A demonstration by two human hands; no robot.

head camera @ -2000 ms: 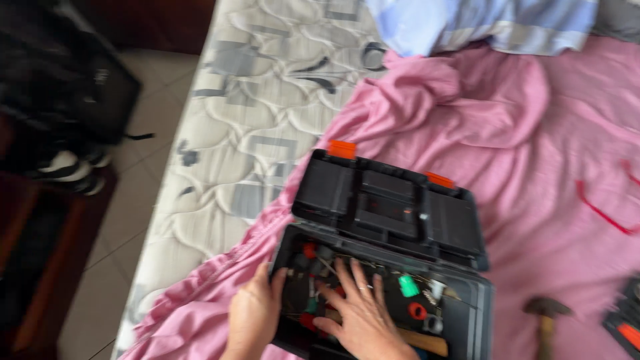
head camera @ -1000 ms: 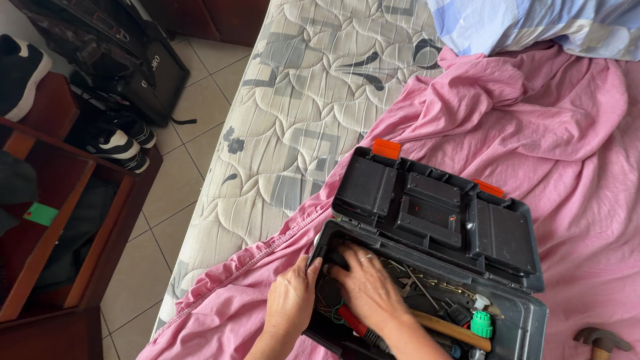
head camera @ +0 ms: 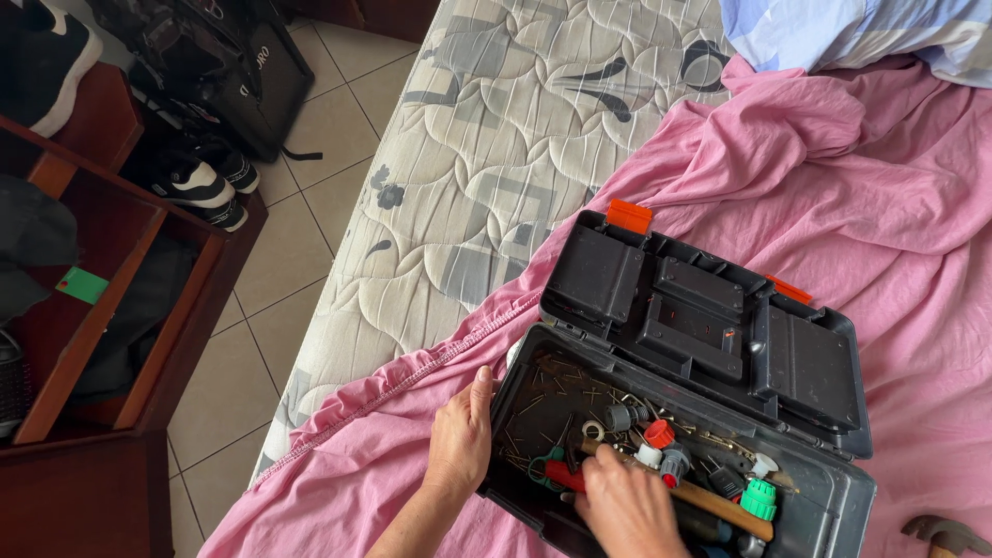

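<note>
A black plastic toolbox (head camera: 821,515) stands with its lid (head camera: 690,310) swung back on a pink sheet. My left hand (head camera: 461,434) rests against the box's left wall, its thumb along the rim. Inside the box, my right hand (head camera: 624,496) reaches down among the tools; its fingertips are hidden, so its hold cannot be told. Around it lie a wooden handle (head camera: 721,508), a red handle (head camera: 564,474), green-handled scissors (head camera: 542,467), a green hose fitting (head camera: 759,498), a red cap (head camera: 659,434), grey fittings (head camera: 620,417) and loose screws and nails (head camera: 554,380).
The box sits on a bed whose patterned mattress (head camera: 496,155) is partly bare beside the pink sheet (head camera: 914,232). A hammer head (head camera: 945,533) shows at the lower right. Shoes (head camera: 194,182), a black bag (head camera: 256,85) and a wooden shelf unit (head camera: 85,480) stand left of the tiled floor.
My right hand has moved from the left part of the box toward its middle, uncovering the screws and nails at the left end. My left hand stays at the left wall.
</note>
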